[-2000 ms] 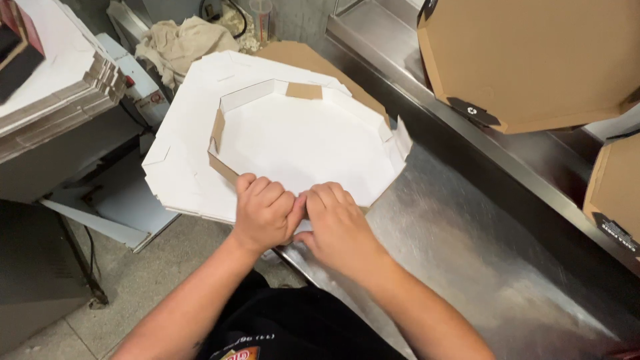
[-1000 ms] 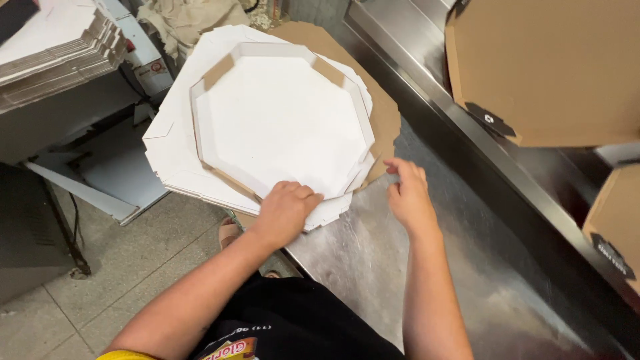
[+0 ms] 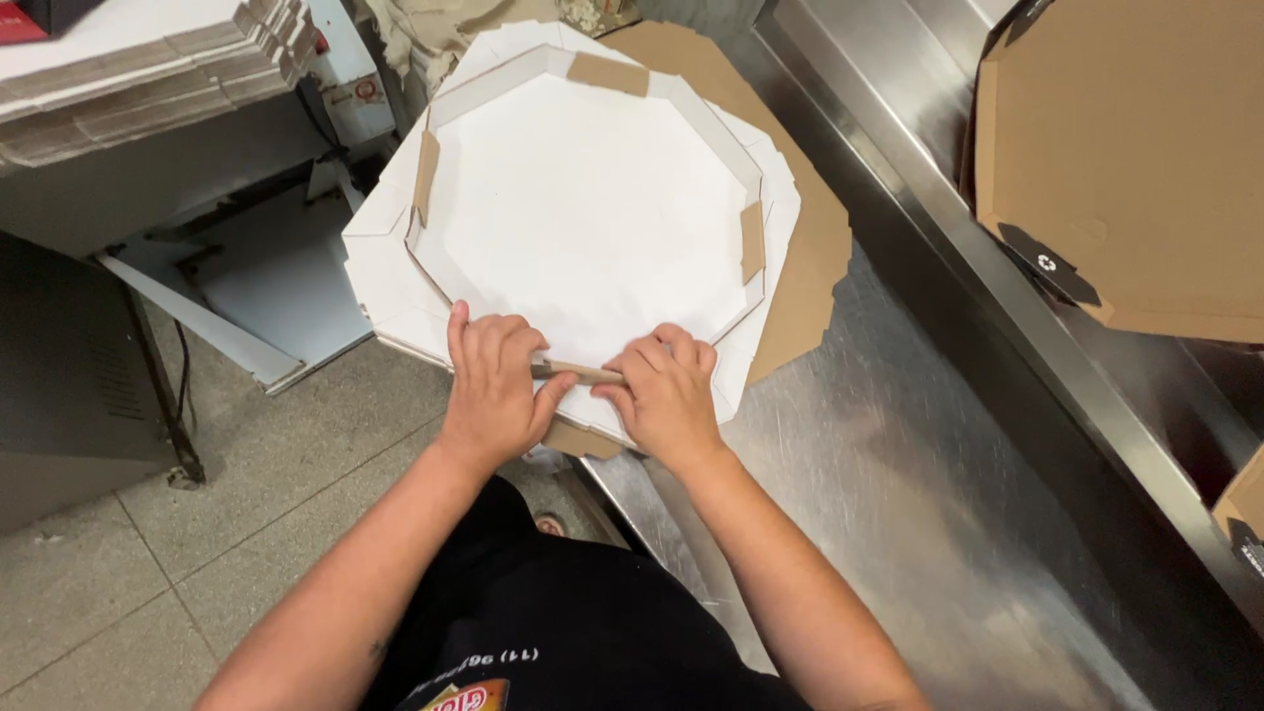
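A white octagonal cardboard pizza box part (image 3: 592,207) has raised walls, with brown flaps folded over the rim at the far, left and right sides. My left hand (image 3: 499,385) grips its near wall, fingers inside and thumb outside. Just to the right, my right hand (image 3: 667,390) pinches the same wall, and a brown flap shows between the thumbs. Beneath lie flat white cardboard blanks (image 3: 390,267) and a brown cardboard sheet (image 3: 805,247), which sticks out on the right. The fingertips partly hide the near wall.
The stack rests on a stainless steel counter (image 3: 889,474). Brown cardboard boxes (image 3: 1136,168) stand on a raised steel ledge (image 3: 948,217) at right. A stack of white cardboard (image 3: 168,69) is at upper left, beside crumpled cloth (image 3: 425,35). Tiled floor (image 3: 286,494) shows below left.
The right hand, off to the right of the box part one second ago, is now back on its near wall beside the left hand. The box part has turned on the stack.
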